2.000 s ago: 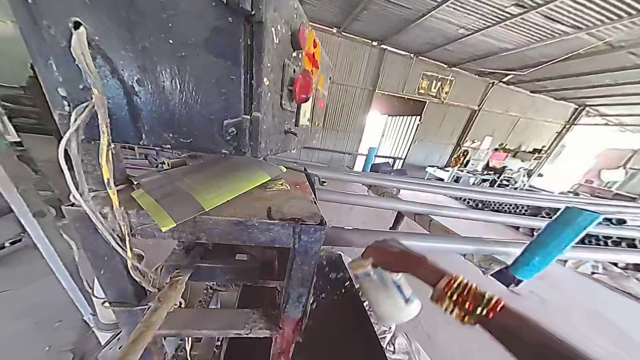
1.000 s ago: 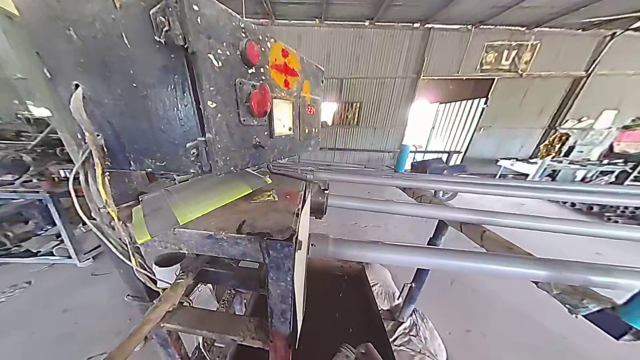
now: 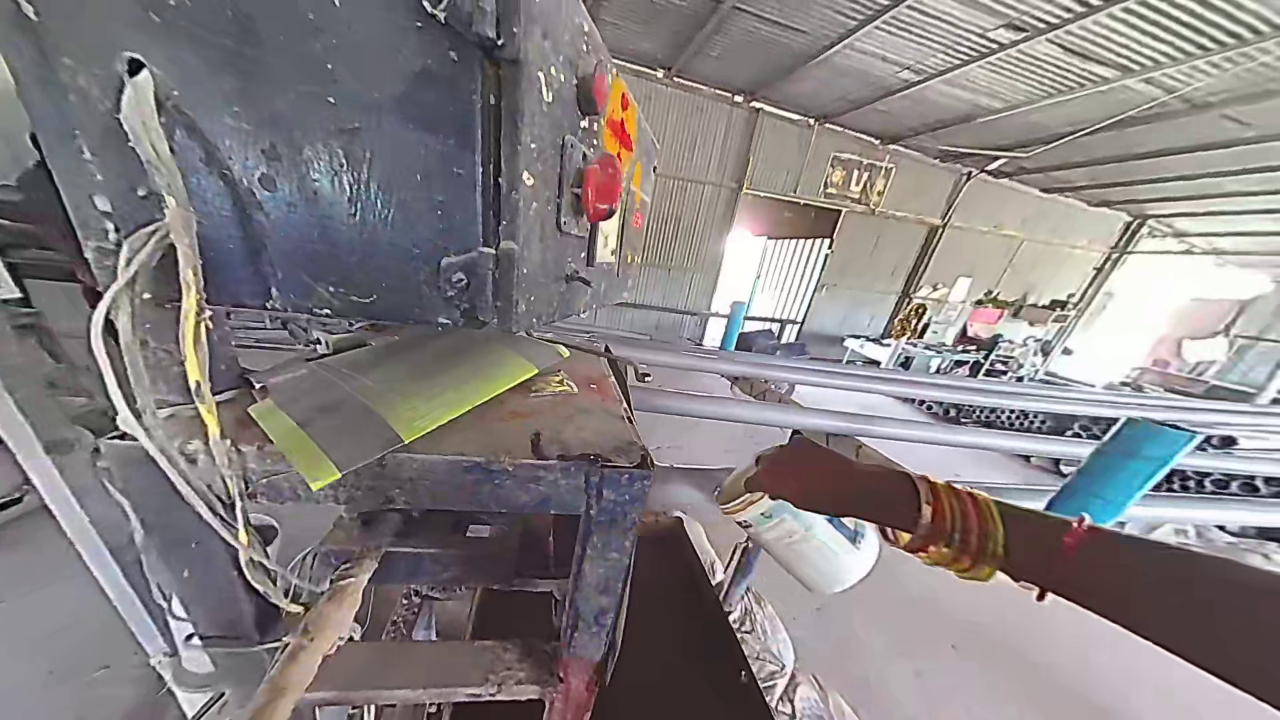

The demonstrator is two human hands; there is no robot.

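Note:
My right hand [image 3: 790, 475], with several coloured bangles at the wrist, grips a white plastic container [image 3: 815, 550] near its top. The container tilts with its upper end to the left, beside the grey pipes [image 3: 850, 420] and right of the machine's metal table [image 3: 590, 410]. A pale blur shows left of its upper end; what it is cannot be told. My left hand is out of view. On the table lies a dark flat sheet [image 3: 400, 385] with yellow-green bands, below a dark painted metal cabinet [image 3: 330, 150].
Red push buttons [image 3: 601, 187] stick out from the cabinet's side. Loose cables [image 3: 190, 300] hang at the left above a wooden pole [image 3: 315, 640]. A blue-wrapped post [image 3: 1125, 470] stands at the right among pipes. Plastic sacks [image 3: 765, 640] lie below the pipes.
One second ago, only part of a hand showed at the bottom edge; now my right hand is up beside the pipes with the white container. The view has swung and tilted.

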